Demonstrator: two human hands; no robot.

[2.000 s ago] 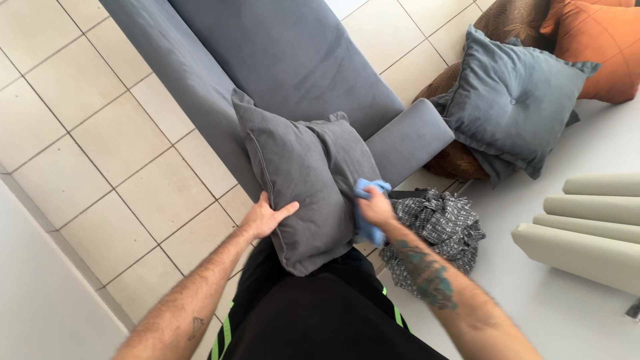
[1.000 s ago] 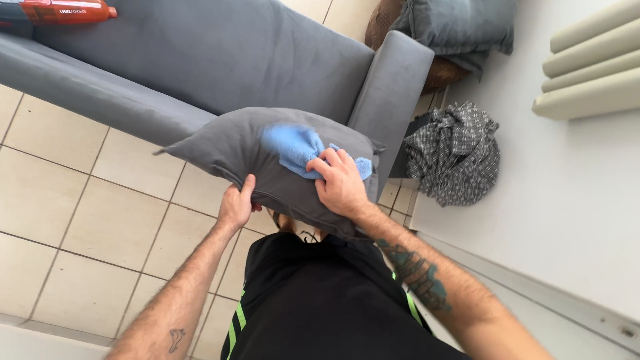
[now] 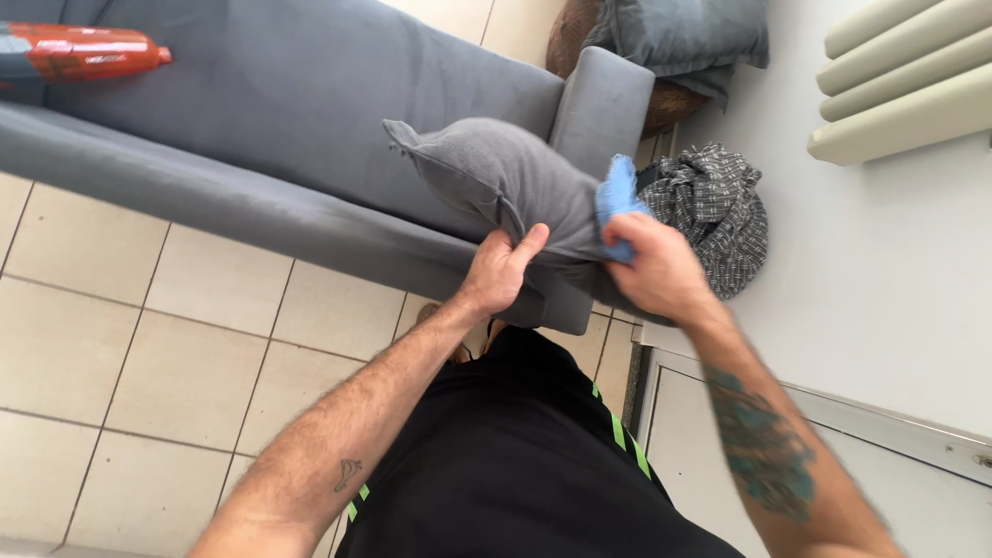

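Observation:
A grey fabric cushion (image 3: 496, 163) is held in front of me, tilted, over the front edge and armrest of a grey sofa (image 3: 310, 93). My left hand (image 3: 500, 267) pinches its near edge, with the thumb on top of the seam. A light blue cloth (image 3: 618, 198) is bunched in my right hand (image 3: 659, 263), at the right part of the cushion. The fingertips of that hand are partly hidden by the cloth, and the hand is slightly blurred.
A red and grey handheld vacuum (image 3: 93, 54) lies on the sofa seat at left. Beyond the armrest (image 3: 604, 108) are a grey-blue cushion (image 3: 682, 31) and a brown rounded seat (image 3: 573, 35). A black-and-white patterned cloth (image 3: 721, 209) lies by the white wall, below a cream radiator (image 3: 907, 77).
The cushion has turned from lying broad side up to a steeper tilt. My right hand has moved with the blue cloth from the cushion's middle to its right part.

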